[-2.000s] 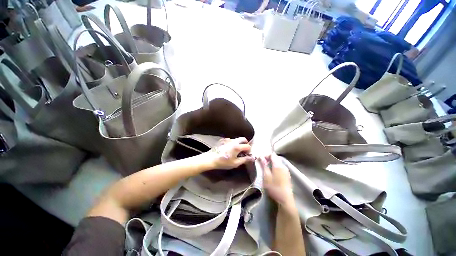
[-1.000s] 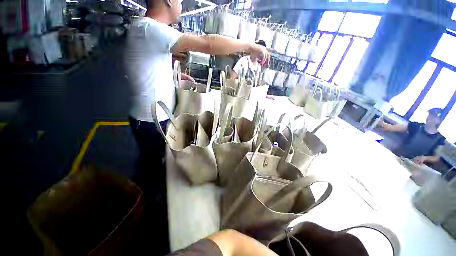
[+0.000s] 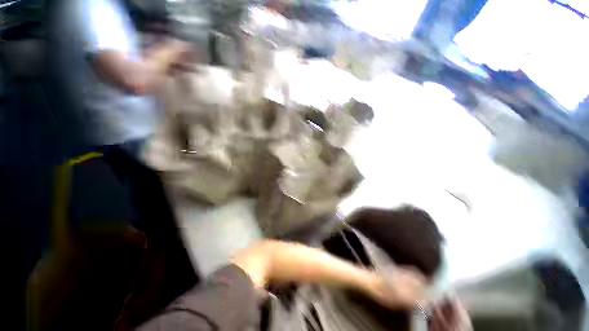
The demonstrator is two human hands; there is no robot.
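The frame is heavily blurred. A tote bag with a dark brown inside (image 3: 403,236) lies open in front of me at the lower right. My left hand (image 3: 403,288) is at the bag's right side, low in the picture; its fingers are smeared. My right hand (image 3: 450,315) is close to its right, partly cut off by the bottom edge. I cannot tell what either hand holds or whether the fingers are closed.
Several blurred taupe tote bags (image 3: 226,168) stand on the white table (image 3: 219,233) ahead and to the left. A person in a white top (image 3: 113,84) stands at the table's left side. A brown carton (image 3: 84,278) is at the lower left, near a yellow floor line.
The view has swung from the bags to the left side of the room, then tilted back down. Both hands show again at the bottom. The standing person's outstretched arm is now lower.
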